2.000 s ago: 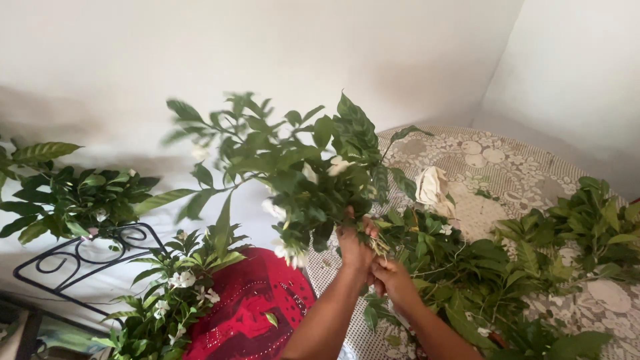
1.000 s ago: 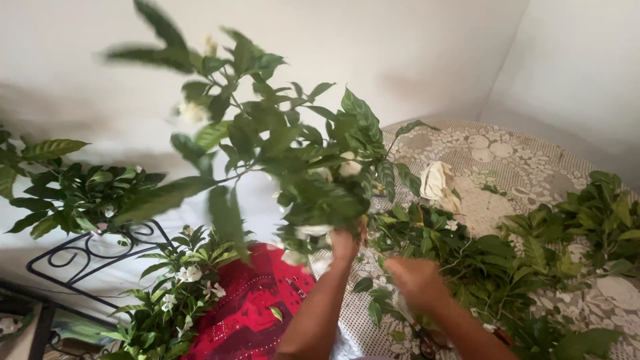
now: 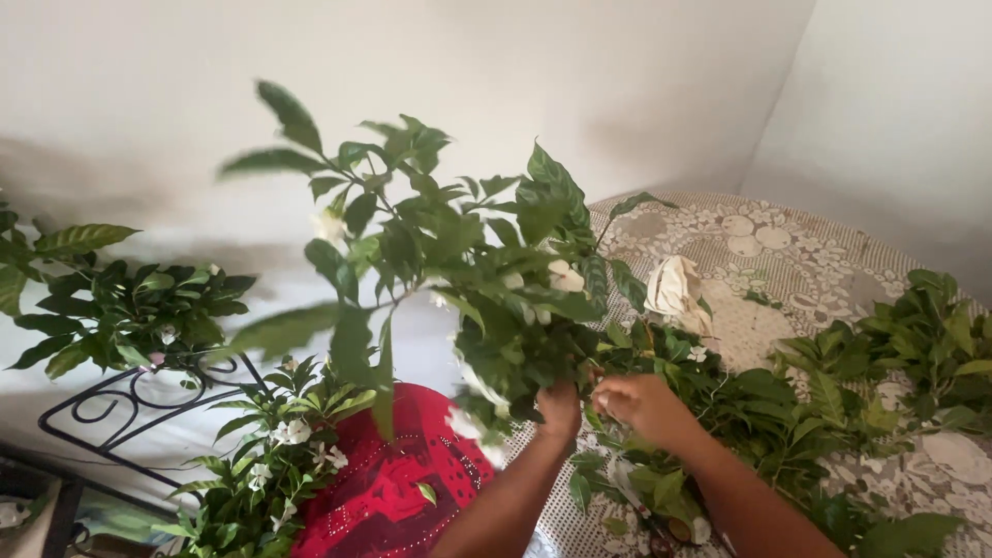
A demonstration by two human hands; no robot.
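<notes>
My left hand [image 3: 559, 407] is closed around the lower stems of a large bunch of leafy branches with white flowers [image 3: 434, 256], which leans out to the left over a red cloth [image 3: 395, 496]. Just right of it, my right hand [image 3: 632, 399] is raised beside the stem ends with its fingers bent together; whether it pinches something is not clear. Under my right forearm, partly hidden by leaves, lies what looks like a pair of scissors [image 3: 659, 539]. Cut leafy branches [image 3: 759, 411] lie on the lace tablecloth [image 3: 814, 263] to the right.
A crumpled cream cloth [image 3: 674, 287] lies on the round table behind my hands. More branches [image 3: 922, 333] are at the table's right side. At the left stand a black scrolled metal frame [image 3: 116, 411], dark leafy stems [image 3: 139, 310] and a white-flowered bunch [image 3: 263, 465]. Walls rise behind.
My right hand was against my left at the stems two seconds ago, and drew apart to the right and lower a second ago. It is now back near the stem ends. The bunch has shifted and turned.
</notes>
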